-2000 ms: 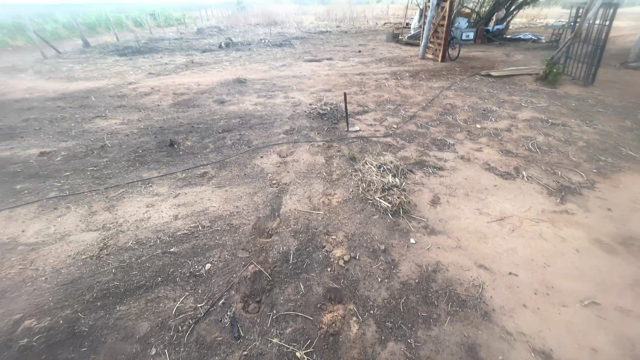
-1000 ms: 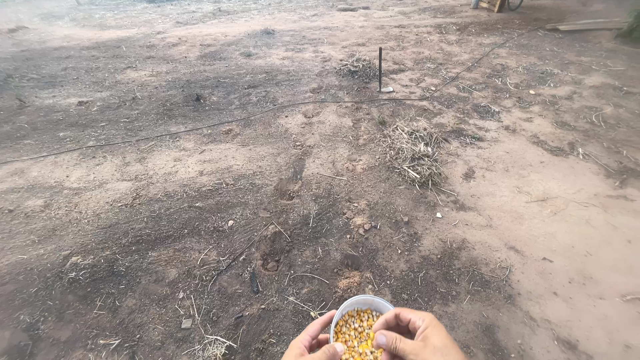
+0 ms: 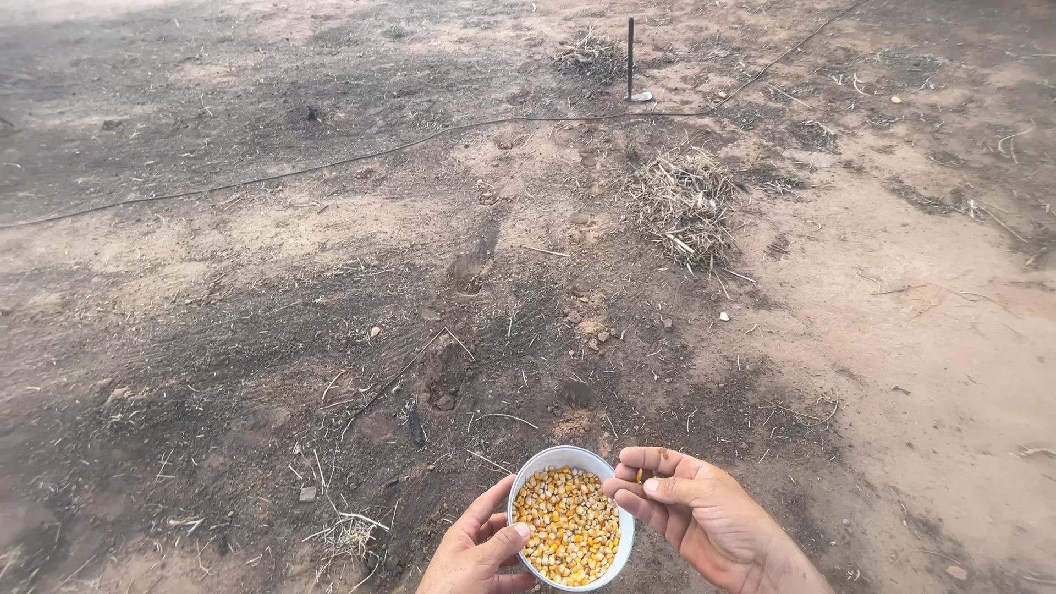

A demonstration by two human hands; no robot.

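At the bottom of the head view, my left hand (image 3: 483,544) grips the left side of a round white plastic tub (image 3: 624,540), its thumb over the rim. Corn kernels (image 3: 569,524), yellow and whitish, fill much of the tub. Just right of the rim is my right hand (image 3: 701,511), palm partly up, with a few corn kernels (image 3: 640,476) between its thumb and fingers. Below and ahead lies dark, bare soil with shallow holes, one (image 3: 445,375) left of the tub and another (image 3: 470,272) farther off.
A dry straw heap (image 3: 689,206) lies ahead to the right, and a smaller heap (image 3: 592,58) beyond it. A hoe (image 3: 631,62) stands upright with its blade on the ground. A thin dark hose or cable (image 3: 429,136) crosses the soil. Dry twigs (image 3: 396,379) lie nearer.
Neither hand shows in the oldest frame; both came into view with the tub. Since one second ago, my right hand has moved from over the kernels to beside the rim. The view has tilted down.
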